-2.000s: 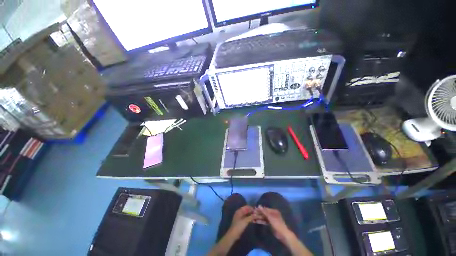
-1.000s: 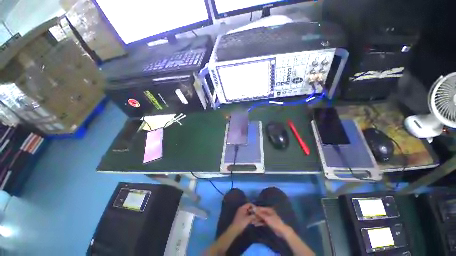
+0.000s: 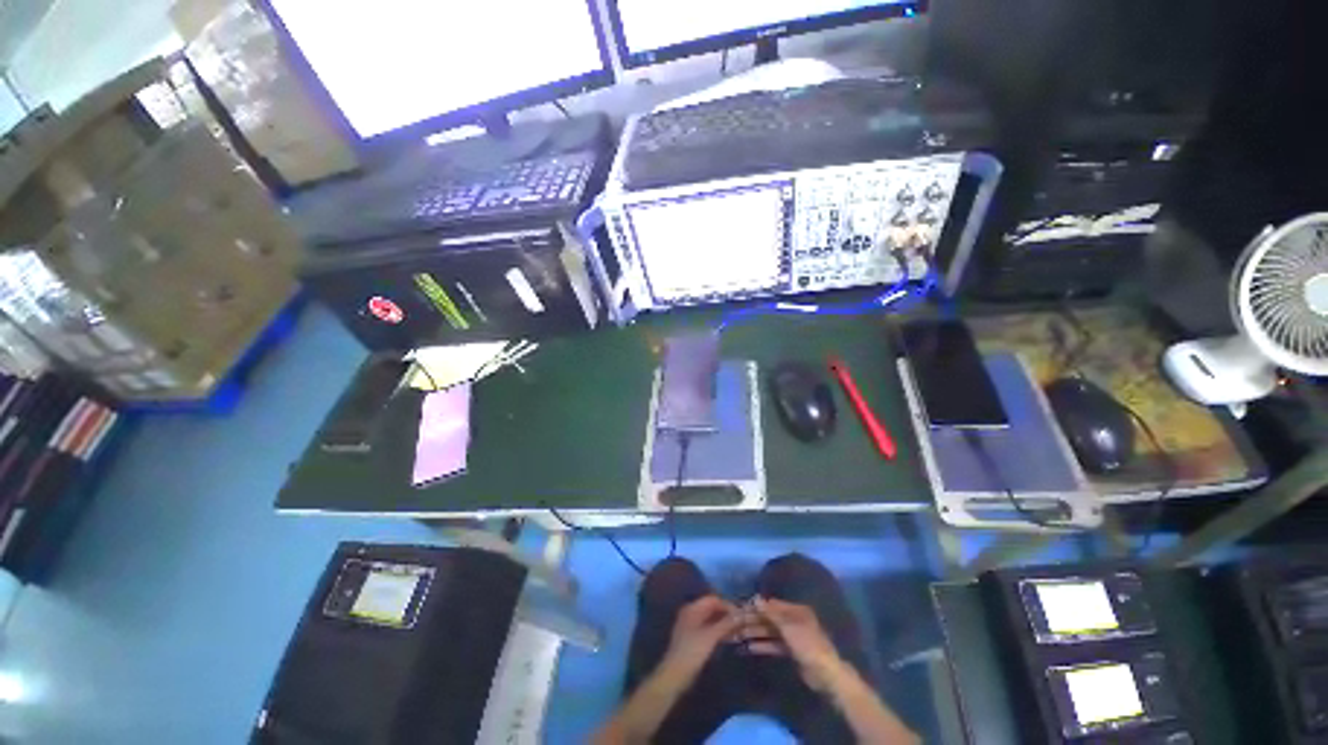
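Note:
My left hand (image 3: 705, 626) and my right hand (image 3: 789, 626) are together over my lap, fingertips meeting. They are small and blurred, and I cannot tell whether they hold anything. On the bench, a purple-sheened smartphone (image 3: 689, 381) lies on the left coupling plate (image 3: 722, 463), with a black USB cable (image 3: 680, 454) at its near end. A dark smartphone (image 3: 953, 374) lies on the right coupling plate (image 3: 1005, 469), also with a cable at its near end. Neither hand touches the phones or plates.
A mouse (image 3: 803, 402) and a red pen-like tool (image 3: 864, 409) lie between the plates. A pink-white phone (image 3: 443, 434) lies at bench left. Behind stands the radio tester (image 3: 709, 245). Phone trays stand low at left (image 3: 415, 670) and right (image 3: 1037, 681). A fan (image 3: 1216, 371) stands at right.
The view has shifted slightly. My hands stay together over my lap with small finger movements. The phones and plates have not moved.

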